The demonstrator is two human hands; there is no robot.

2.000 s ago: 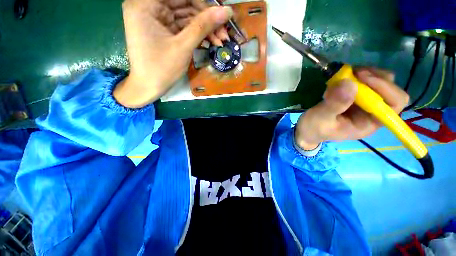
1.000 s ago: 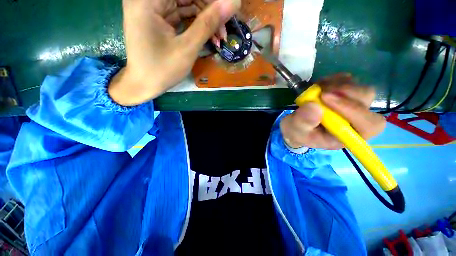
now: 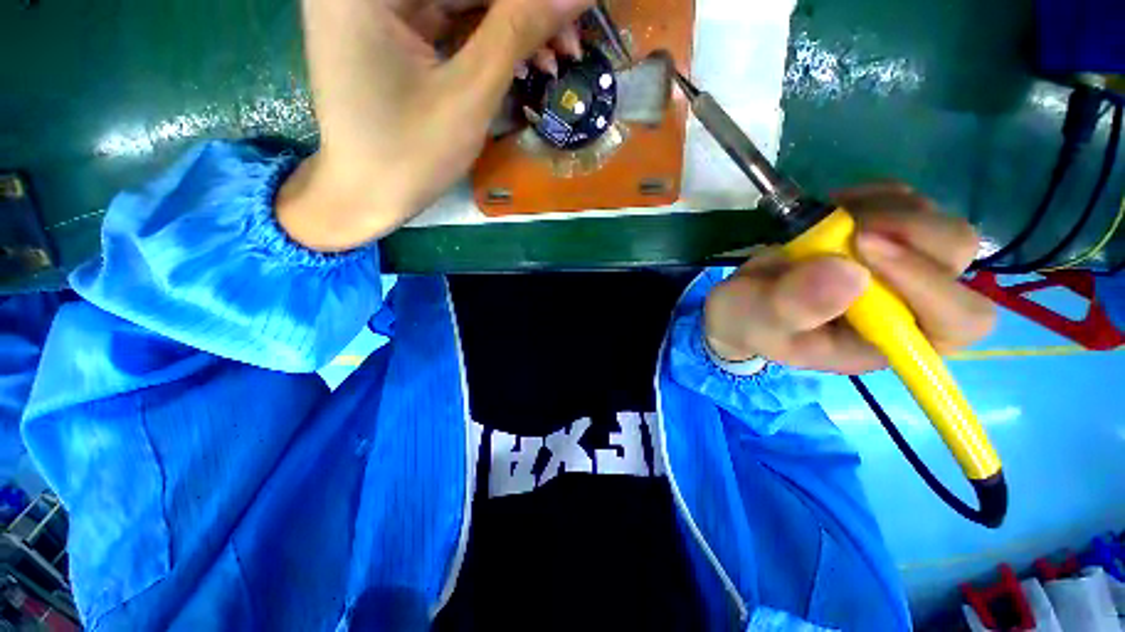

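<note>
My right hand (image 3: 857,282) holds the yellow soldering iron (image 3: 907,346); its metal tip points up-left over the right edge of the orange-brown jig (image 3: 580,191), to the right of the board. The round black board assembly (image 3: 574,103), with bright pads and a yellowish centre, sits at the middle of the jig. My left hand (image 3: 432,93), partly cut off by the top edge, holds thin grey tweezers (image 3: 611,33) slanting down beside the board. Its fingertips touch or nearly touch the board's upper left. The palm hides much of the tweezers.
A white pad (image 3: 738,124) lies under the jig on the green bench (image 3: 185,93). A dark blue box (image 3: 1083,40) with black cables stands at the far upper right. A red frame (image 3: 1049,303) is below the bench at right. A dark object (image 3: 22,222) is at the left bench edge.
The iron came left to beside the board, then drew back slightly right and up. The jig and board sit higher and further right in view than two seconds ago. Both hands kept their tools.
</note>
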